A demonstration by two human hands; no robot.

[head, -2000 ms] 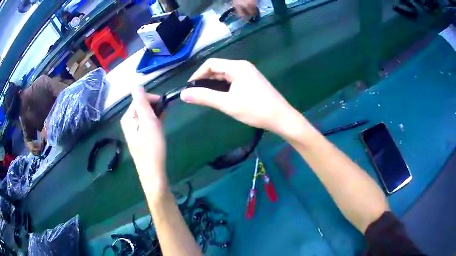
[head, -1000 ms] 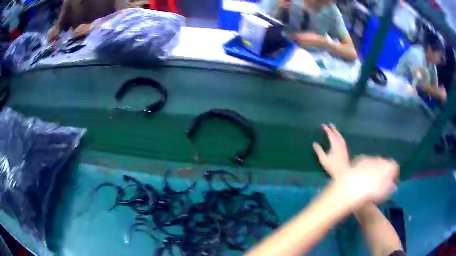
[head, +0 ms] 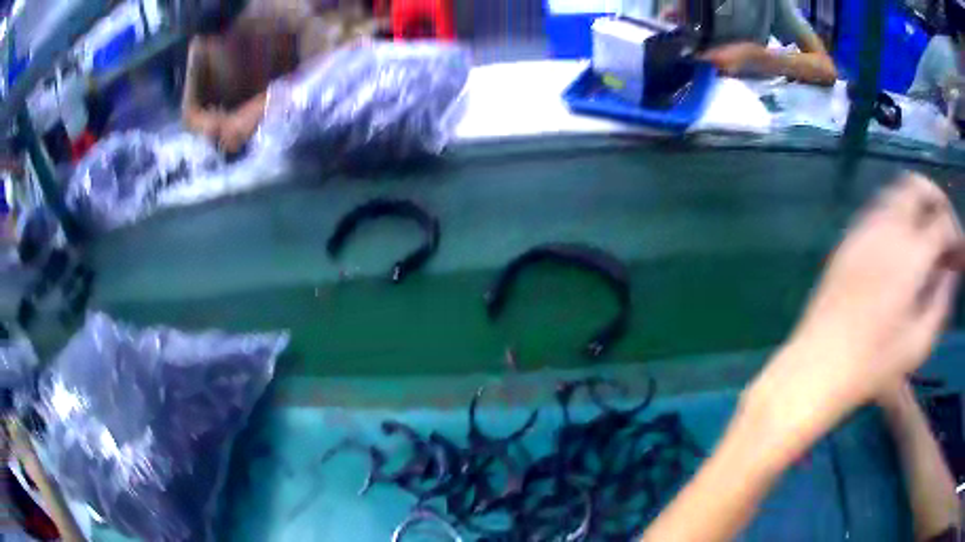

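My left hand [head: 884,281] is blurred at the right edge, its fingers curled; whether it holds anything cannot be told. My right forearm [head: 918,455] shows behind it, and my right hand is mostly hidden by the left hand. A black C-shaped headband [head: 566,257] lies on the green belt, left of my hands. A second headband [head: 386,212] lies further left on the belt, apart from the first. A tangled heap of thin black curved pieces [head: 540,466] lies on the near blue-green mat.
A shiny plastic bag [head: 148,423] over dark contents is at the near left. Another bag [head: 370,101] lies across the belt, beside a blue tray [head: 635,106] with a white-and-black box. People sit opposite. A green post [head: 866,95] stands at the right.
The view has swung left. The headband held in both hands two seconds ago is no longer seen between them; two now lie on the belt. My right hand, open a second ago, is now mostly hidden.
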